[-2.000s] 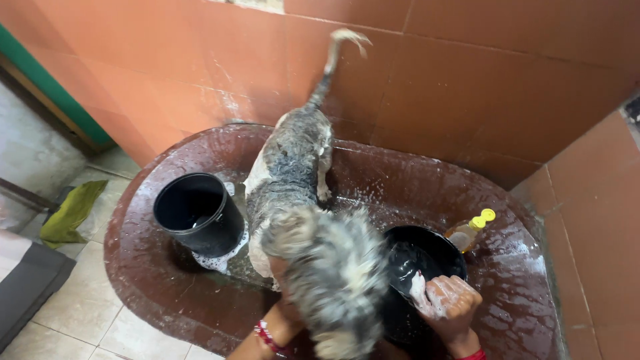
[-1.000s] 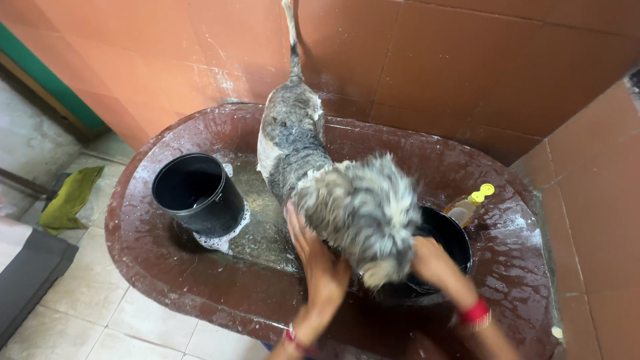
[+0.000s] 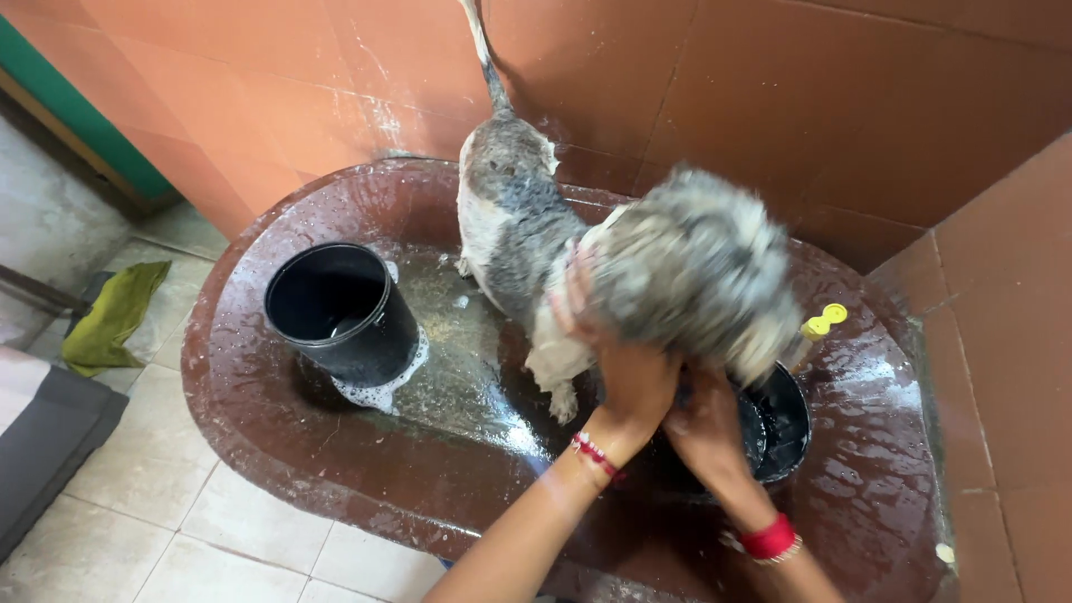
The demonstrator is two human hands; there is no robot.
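Observation:
A wet grey and cream dog (image 3: 536, 226) stands in a reddish-brown tub (image 3: 352, 473), its shaggy head blurred and its tail up along the wall. My left hand (image 3: 615, 343) lies against the side of its neck and chest, fingers spread. Under the dog's head is my right hand (image 3: 703, 402), its fingers hidden by fur; whether it holds anything cannot be seen. Just below the head, partly behind my right wrist, a black basin (image 3: 791, 427) holds some water. A black bucket (image 3: 394, 343) stands at the left with suds round its base.
A bottle with an open yellow flip cap (image 3: 825, 322) sits at the tub's right, partly hidden by the head. Tiled walls (image 3: 796, 109) rise behind and at the right. On the tiled floor (image 3: 134, 452) at the left lie a yellow-green cloth (image 3: 113, 318) and a grey mat-like item (image 3: 63, 444).
My right hand was at the basin and is now under the dog's head. The head has lifted away from the basin. My left hand stays against the dog's neck.

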